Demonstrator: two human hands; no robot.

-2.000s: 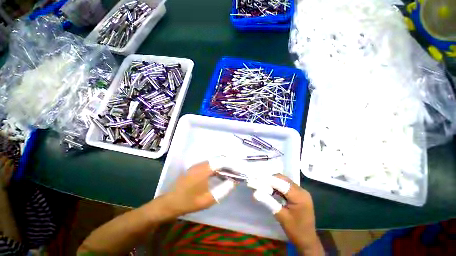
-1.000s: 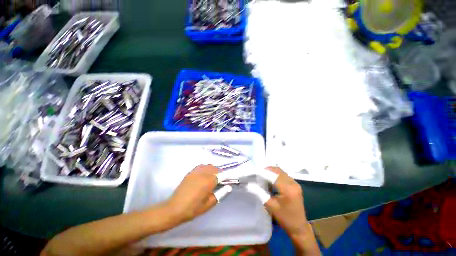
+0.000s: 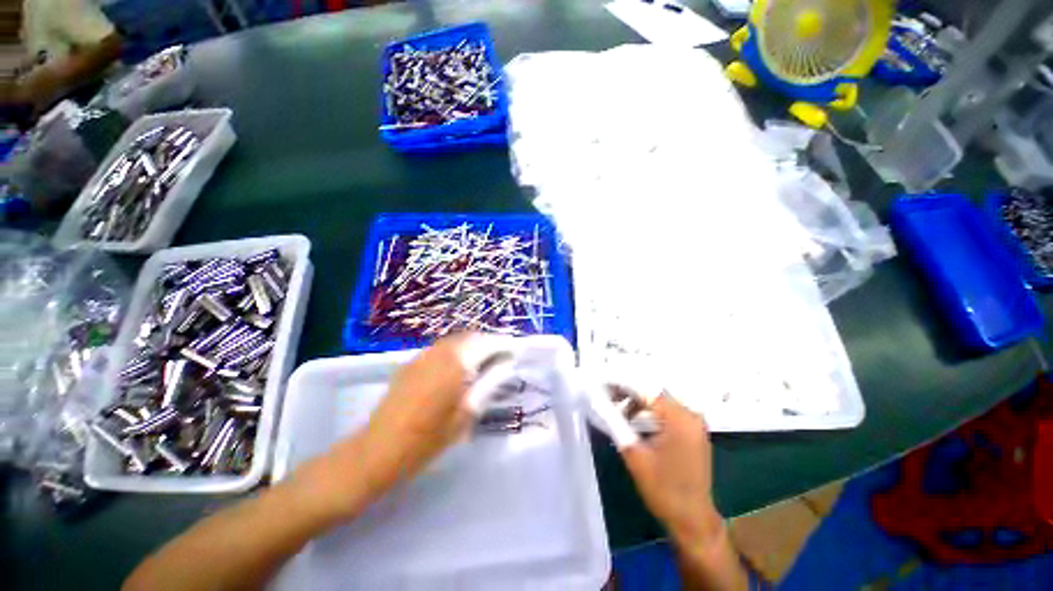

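Note:
My left hand (image 3: 422, 404), with white finger cots, is over the back edge of the near white tray (image 3: 462, 531), by the front of the blue basket. Its fingertips are blurred, so what they hold is unclear. My right hand (image 3: 672, 456), also with white cots, is at the tray's right edge with its fingers curled round silver metal tubes (image 3: 633, 406). Assembled pieces (image 3: 508, 418) lie in the near tray beside my left fingers. Thin stems (image 3: 468, 283) fill the blue basket (image 3: 358, 329). More metal tubes (image 3: 208, 346) fill the white parts tray on the left.
The right-hand white tray (image 3: 852, 398) holds white parts beside a large milky bag (image 3: 658, 139). A second blue basket (image 3: 445, 87), another tube tray (image 3: 144, 179) and a clear bag (image 3: 46, 335) stand around. A fan (image 3: 814, 46), an empty blue tray (image 3: 964, 271) and a red stool (image 3: 970, 496) are right.
The view has shifted, showing more of the table's far and right side. My hands, close together over the tray before, are now apart, with my left hand nearer the blue basket.

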